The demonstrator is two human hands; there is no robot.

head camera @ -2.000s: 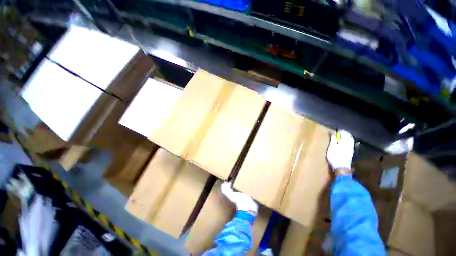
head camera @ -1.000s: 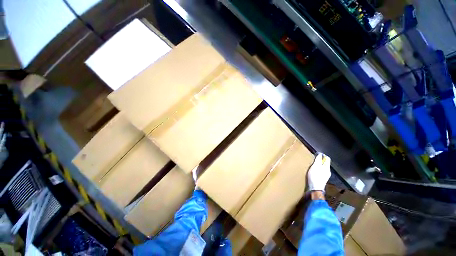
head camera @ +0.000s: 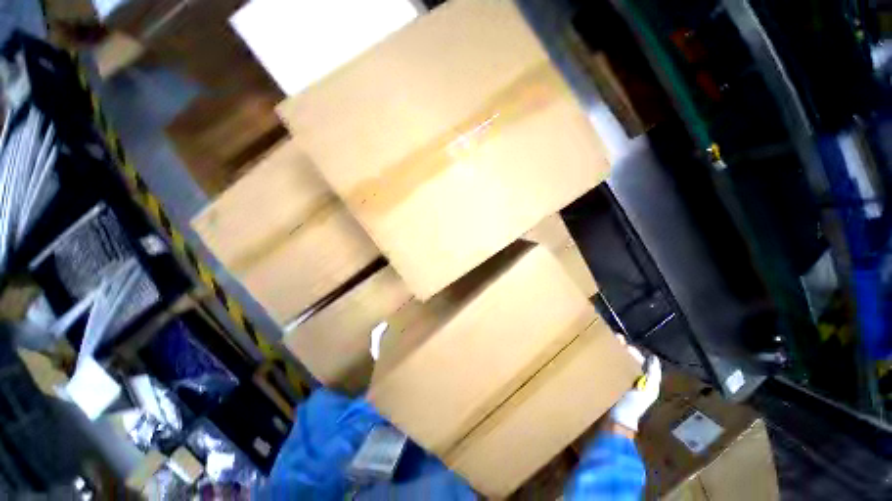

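A brown shipping carton (head camera: 509, 367) with a taped top seam is held between my two white-gloved hands, close to my body. My left hand (head camera: 379, 341) is at its left corner, mostly hidden by the carton. My right hand (head camera: 638, 393) grips its right end, with something small and yellow at the fingers. A second taped carton (head camera: 450, 147) lies just beyond, with a gap between the two.
Lower cartons (head camera: 293, 230) stand at the left, and a white-topped box (head camera: 318, 39) at the top. A labelled carton (head camera: 696, 431) is at the lower right. Black crates (head camera: 186, 338) with strips and bagged parts stand left, past yellow-black floor tape. The dark line structure (head camera: 743, 196) runs along the right.
The held carton has come away from the carton beyond it, toward me, and the gap has widened. The view has turned and shifted, showing more of the crates at the left.
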